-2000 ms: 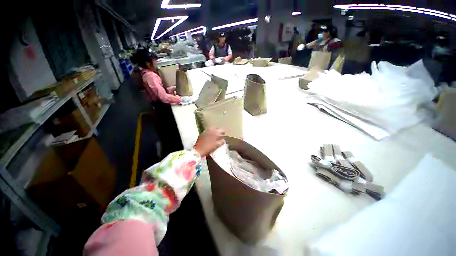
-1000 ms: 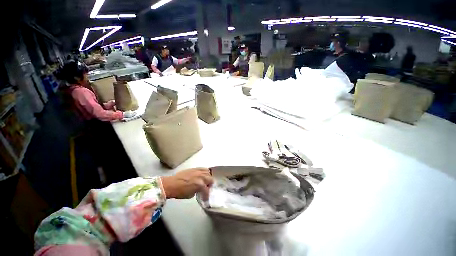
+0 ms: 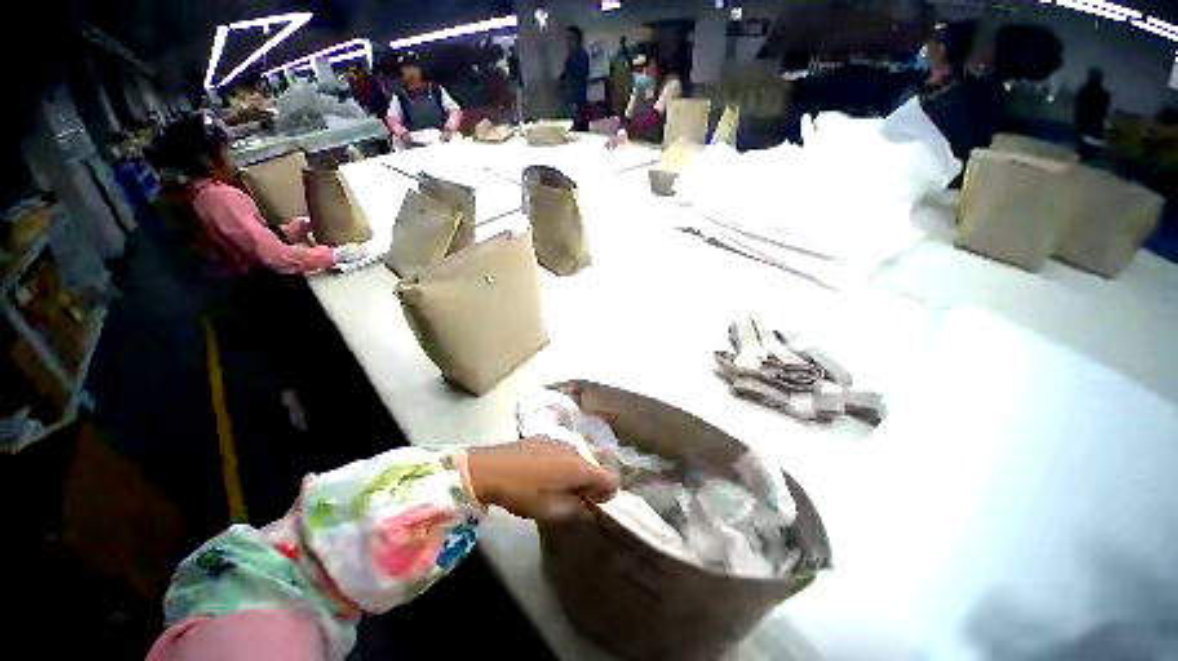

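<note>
A beige-taupe bag body [image 3: 646, 588] stands at the near left edge of the table, its wide opening facing up. Crumpled white stuffing paper [image 3: 730, 517] fills the opening. My left hand [image 3: 556, 475], in a flowered sleeve, grips the near left part of the bag's rim, with its fingertips at the paper. My right hand is not in view.
Another bag [image 3: 481, 316] stands just beyond, with more bags behind it. A strap pile [image 3: 795, 375] lies mid-table. White sheets [image 3: 827, 194] are heaped farther back. Two bags [image 3: 1014, 207] stand at right. A person in pink [image 3: 246, 226] works at the left edge; others are behind.
My left hand has moved from the bag's far left rim to its near left rim. The view has swung right, and more paper shows in the opening than one second ago.
</note>
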